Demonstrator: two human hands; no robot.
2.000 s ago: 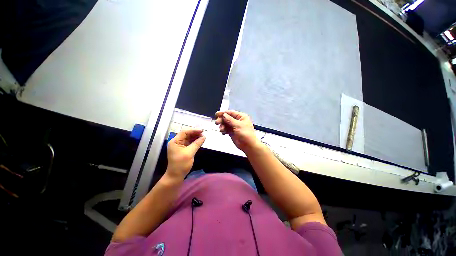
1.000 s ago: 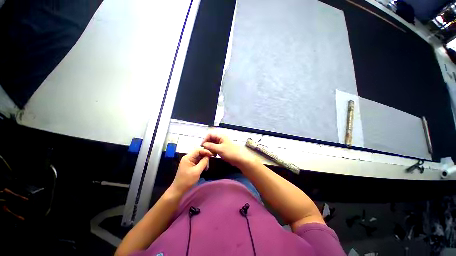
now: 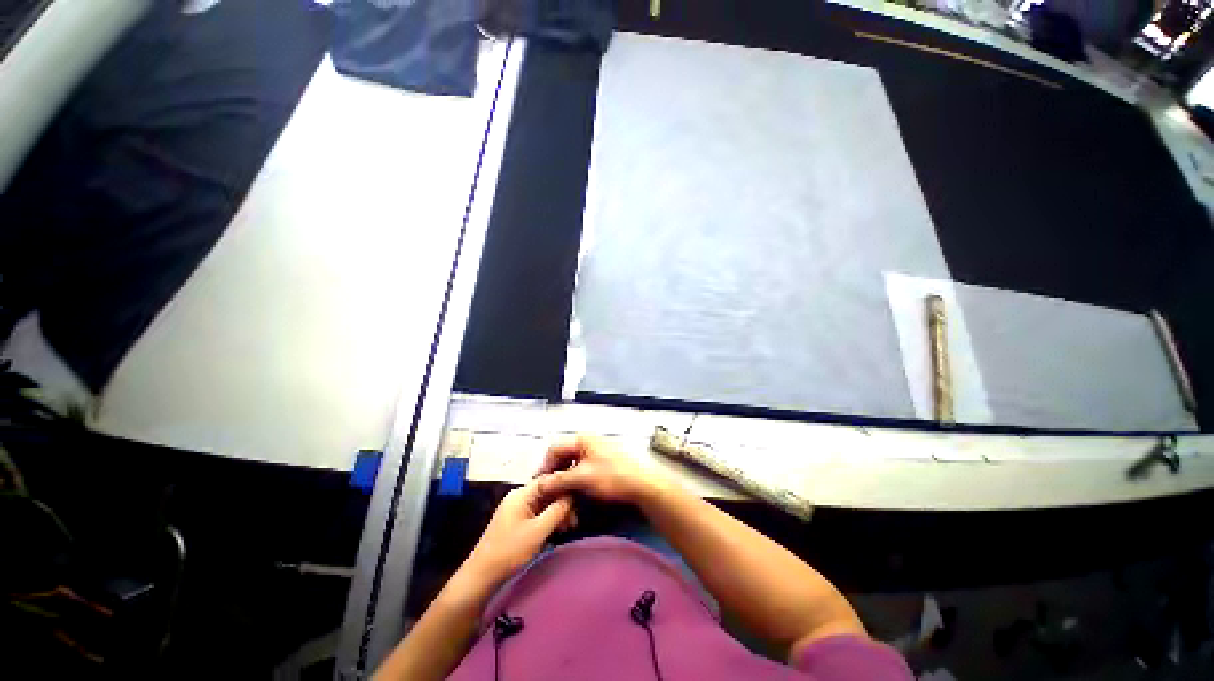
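My left hand (image 3: 530, 516) and my right hand (image 3: 586, 471) touch at the table's near edge, fingers curled together. Whether anything small is between the fingers is hidden. Beyond them a large pale sheet (image 3: 746, 226) lies flat on dark fabric (image 3: 1052, 200). A mottled yellow-brown wrapped bar (image 3: 940, 359) stands lengthwise over a small white sheet (image 3: 908, 319) on the pale layer. Another wrapped bar (image 3: 730, 472) lies slanted on the near table edge, right of my hands.
The silver cutter rail (image 3: 459, 266) crosses the table left of the pale sheet, with blue blocks (image 3: 453, 476) beside its near end. Loose dark fabric (image 3: 147, 173) lies at far left. A small dark clamp (image 3: 1156, 456) is at the near right edge. A long thin strip (image 3: 952, 60) lies at the far side.
My hands have come together from apart and now overlap. The view has shifted, showing more of the table's far side and the dark fabric at the rail's far end.
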